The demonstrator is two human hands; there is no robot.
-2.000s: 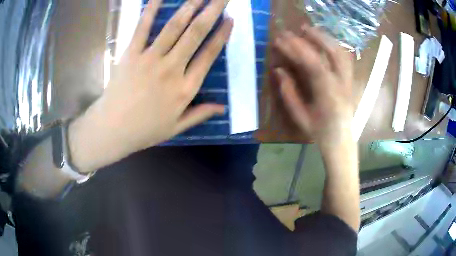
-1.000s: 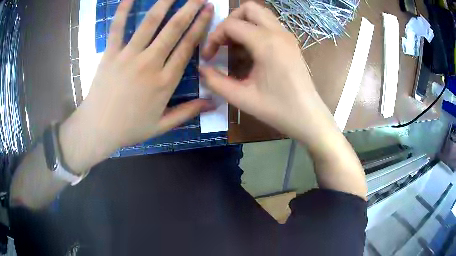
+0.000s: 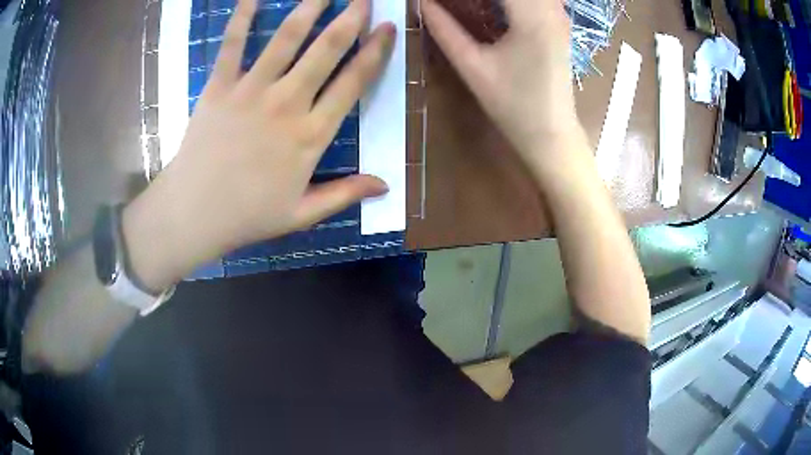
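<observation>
A dark blue solar cell string (image 3: 333, 160) crossed by silver lines lies before me, its top cut off by the frame. A white strip (image 3: 382, 142) lies along its right edge, and another white strip (image 3: 175, 89) along its left edge. My left hand (image 3: 267, 124) lies flat on the cells, fingers spread, with fingertips and thumb at the right strip. My right hand (image 3: 507, 71) is at the top, right of the string; its fingertips are cut off by the frame, so its hold is hidden. A thin silver bus ribbon (image 3: 423, 133) runs just right of the string, joined by short tabs.
A short ribbon pile (image 3: 589, 35) is beyond my right hand. Two spare white strips (image 3: 669, 124) lie to the right. Farther right are a crumpled white wad (image 3: 716, 69), a black cable (image 3: 738, 191) and yellow-red handles (image 3: 791, 102). Long ribbons (image 3: 31, 142) lie at left.
My right hand came in to the right strip, then moved up and away along the string's right side. My left hand stays flat on the cells. The right strip now lies closer over the edge.
</observation>
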